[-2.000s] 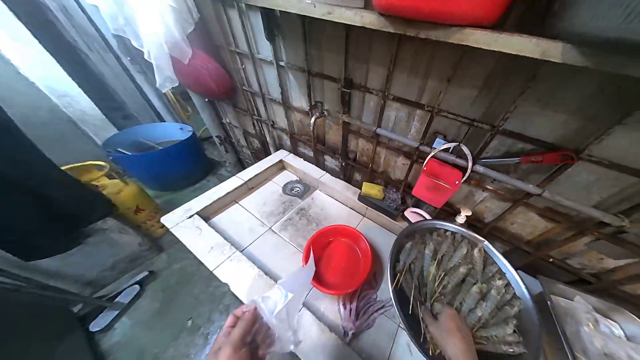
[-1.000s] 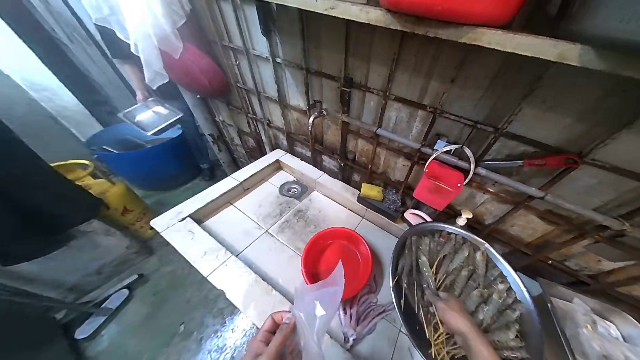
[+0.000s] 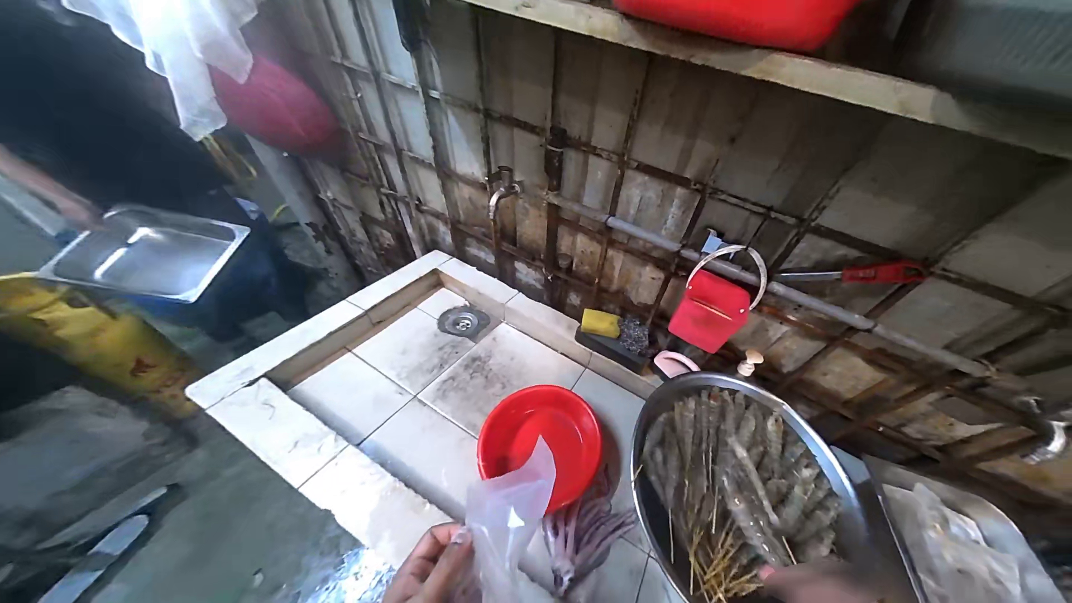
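My left hand (image 3: pixel 435 563), low in the middle of the view, pinches the edge of a clear plastic bag (image 3: pixel 509 502). The bag overlaps the near rim of a red plastic bowl (image 3: pixel 548 435). At the lower right, my right hand (image 3: pixel 825 582) is blurred and partly cut off; its fingers hold one skewered shrimp (image 3: pixel 754 494). Under it, an oval metal basin (image 3: pixel 641 469) holds many more shrimp on wooden skewers, the bare stick ends pointing towards me. Squid tentacles (image 3: pixel 582 536) lie on the tiles between bowl and basin.
A tiled sink with a raised rim (image 3: pixel 276 347) has a drain (image 3: pixel 463 321) and a tap (image 3: pixel 502 197) above. Behind are a yellow sponge (image 3: pixel 600 323) and red holder (image 3: pixel 710 311). A person at left holds a metal tray (image 3: pixel 159 251) near a yellow gas cylinder (image 3: pixel 92 335). Bagged items (image 3: pixel 959 536) lie right.
The person with the metal tray, absent two seconds ago, has come nearer from the blue tub. My right hand has moved down towards the near edge of the basin, with a shrimp skewer.
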